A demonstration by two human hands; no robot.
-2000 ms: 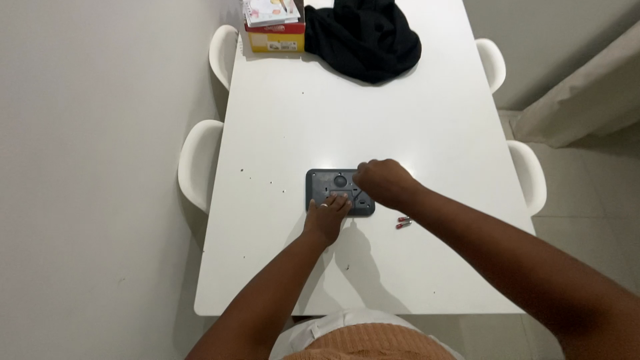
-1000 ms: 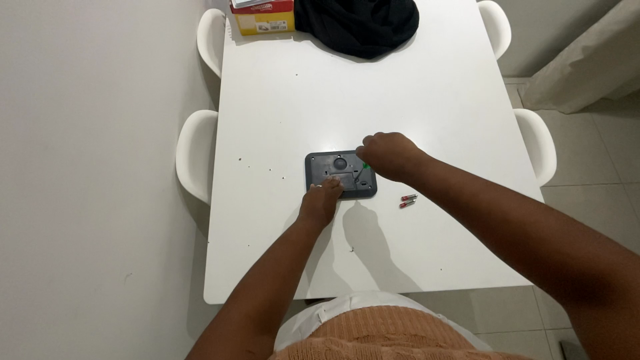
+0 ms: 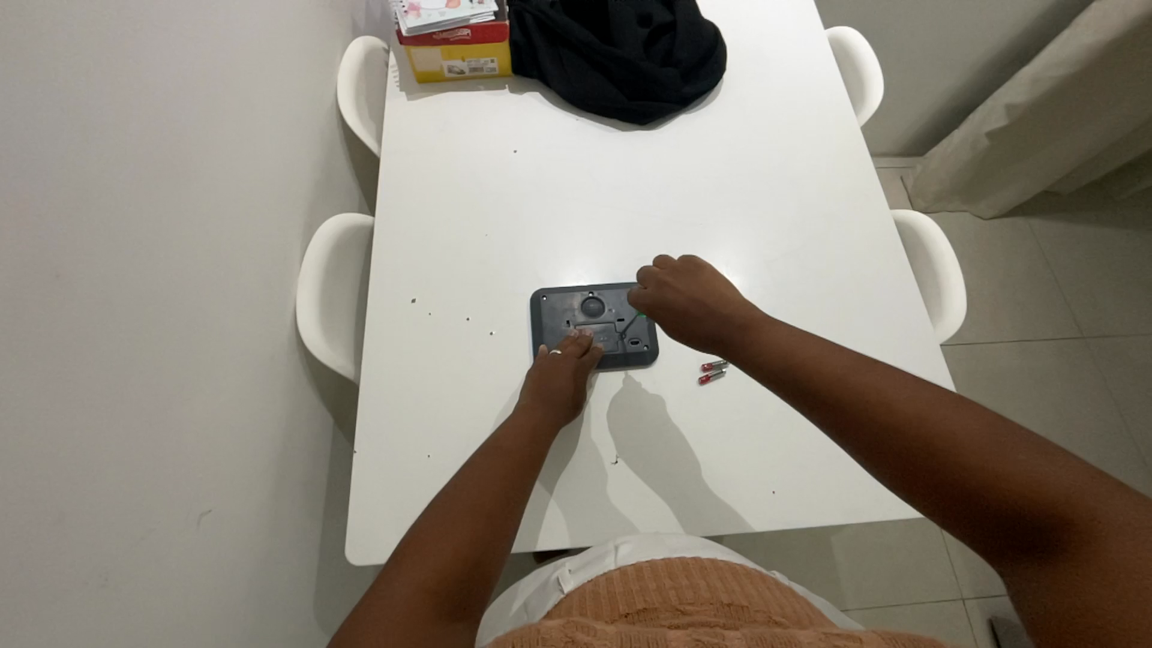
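A dark grey plastic device (image 3: 556,310) lies flat on the white table, with a round recess and a rectangular cover on its upper face. My left hand (image 3: 562,369), a ring on one finger, rests on its lower left part and over the cover's edge. My right hand (image 3: 688,301) is closed around a screwdriver (image 3: 632,325), whose handle is mostly hidden in the fist; a bit of green shows. The thin shaft slants down to the device beside the cover. Two small red and silver batteries (image 3: 712,372) lie on the table right of the device.
At the far end of the white table (image 3: 468,405) stand a red and yellow box (image 3: 457,61) with a spiral notebook (image 3: 443,15) on top and a bundled black cloth (image 3: 621,58). White chairs (image 3: 337,292) line both sides. Small dark specks lie on the tabletop.
The right hand stays closed on the screwdriver over the device, and the left hand stays on the device. The view has shifted a little.
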